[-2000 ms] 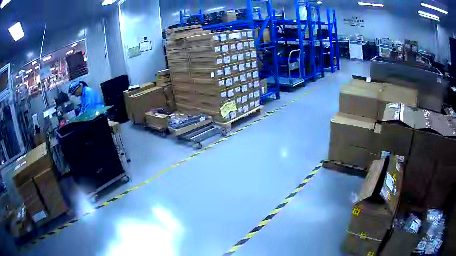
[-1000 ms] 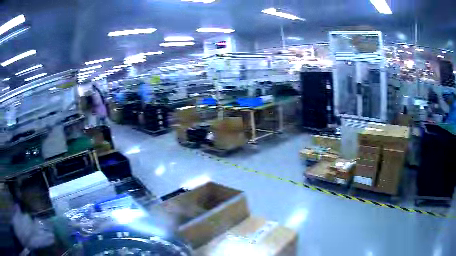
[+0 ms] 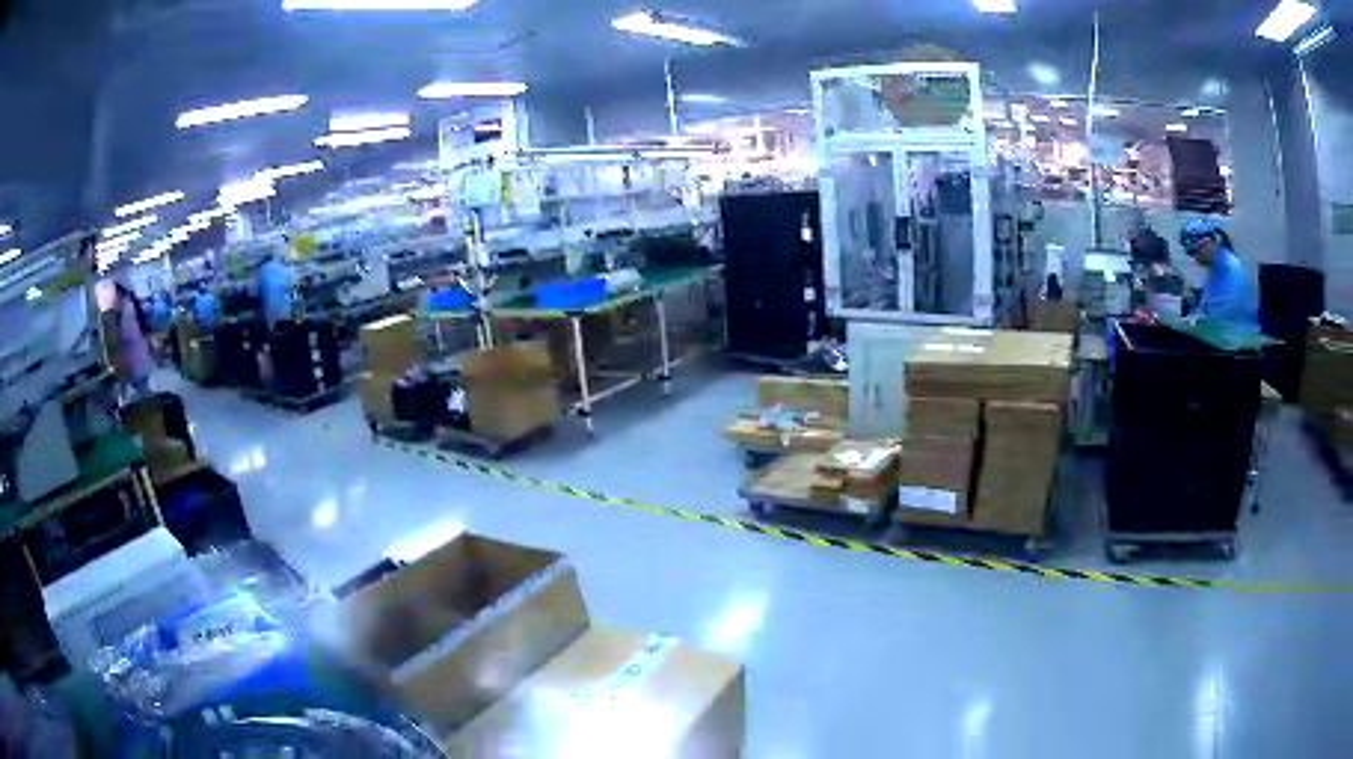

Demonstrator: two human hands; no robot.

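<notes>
Neither of my hands can be made out. Nearest in front of me, at the bottom left, is the rim of a round shiny feeder bowl [image 3: 282, 737], cut off by the lower edge. Behind it clear plastic bags [image 3: 201, 638] lie in a blue bin. To the right of the bowl stands a closed cardboard carton [image 3: 608, 704] with tape on top and strong glare on it. Behind that is an open divided carton [image 3: 468, 608], its near side blurred.
Yellow-black tape [image 3: 831, 540] crosses the shiny floor. Beyond it are stacked cartons [image 3: 979, 445] on a dolly, a black crate stack [image 3: 1183, 438], a glass-doored machine [image 3: 902, 223], a green-topped bench [image 3: 623, 294] and a person in blue [image 3: 1226, 282].
The view has swung left from the carton pallets and blue racks to the feeder bowl area, then back a little to the right. The bowl and nearby cartons now sit lower left.
</notes>
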